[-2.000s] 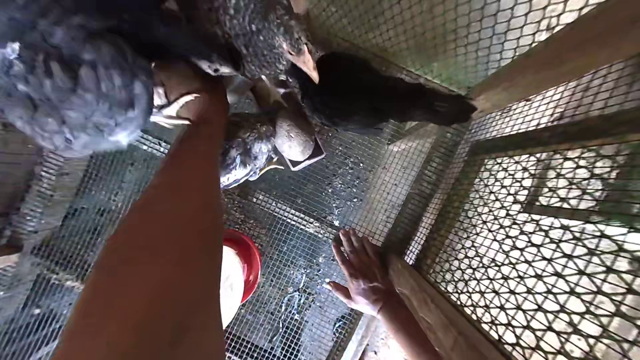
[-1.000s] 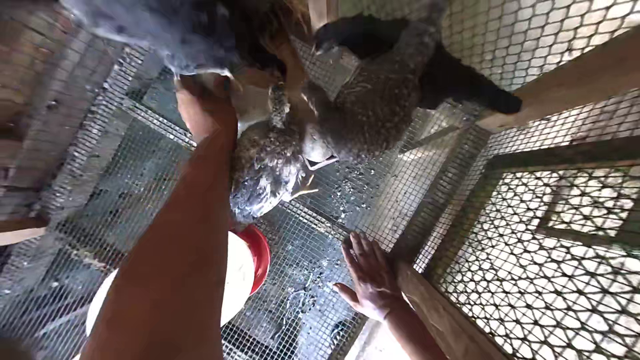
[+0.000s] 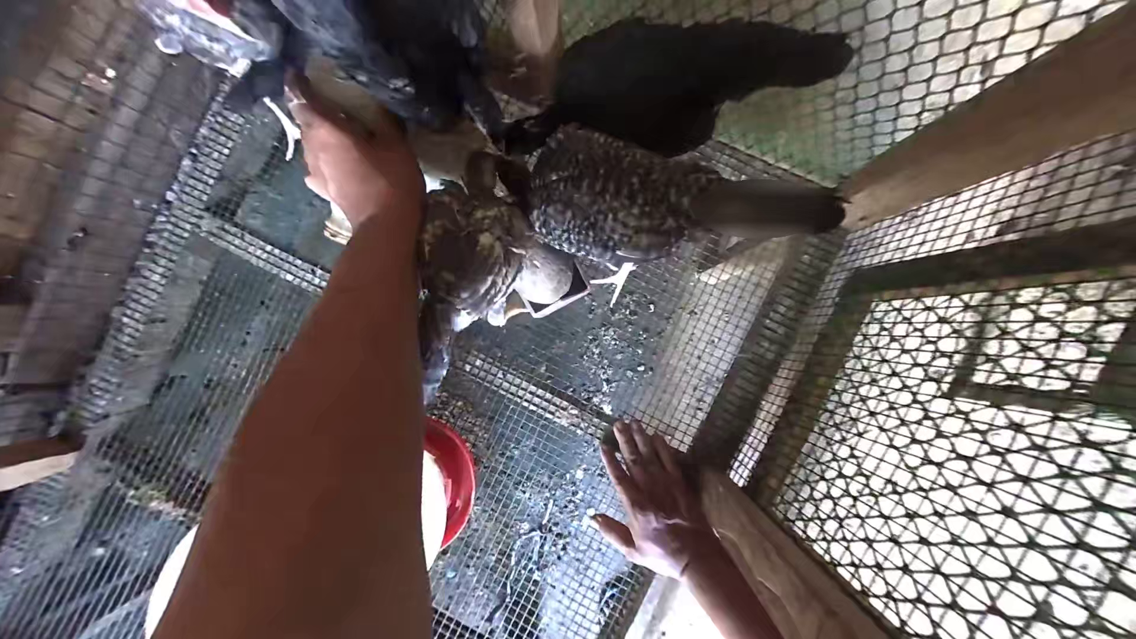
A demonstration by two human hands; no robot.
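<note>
My left hand (image 3: 355, 151) reaches to the upper left, its fingers curled at a pale object (image 3: 351, 98) beneath a dark grey chicken (image 3: 382, 44); the fingertips are hidden, so its hold is unclear. My right hand (image 3: 652, 497) lies at the lower right with fingers apart, beside the mesh floor and a wooden beam, holding nothing. A black chicken (image 3: 692, 80), a barred grey chicken (image 3: 621, 195) and a brown mottled chicken (image 3: 475, 248) crowd together right of my left hand. Near them, a rounded grey object (image 3: 543, 275) sits at a small square container (image 3: 564, 297).
A red-rimmed container (image 3: 457, 479) with a white part stands partly behind my left forearm. Wire mesh floor (image 3: 524, 524) surrounds it. Wooden beams (image 3: 994, 133) and a mesh panel (image 3: 976, 461) bound the right side; wooden boards (image 3: 115, 177) run along the left.
My left hand has moved to the left. The barred chicken has come in beside the brown mottled one, and the dark grey bird has shifted. My right hand remains by the beam.
</note>
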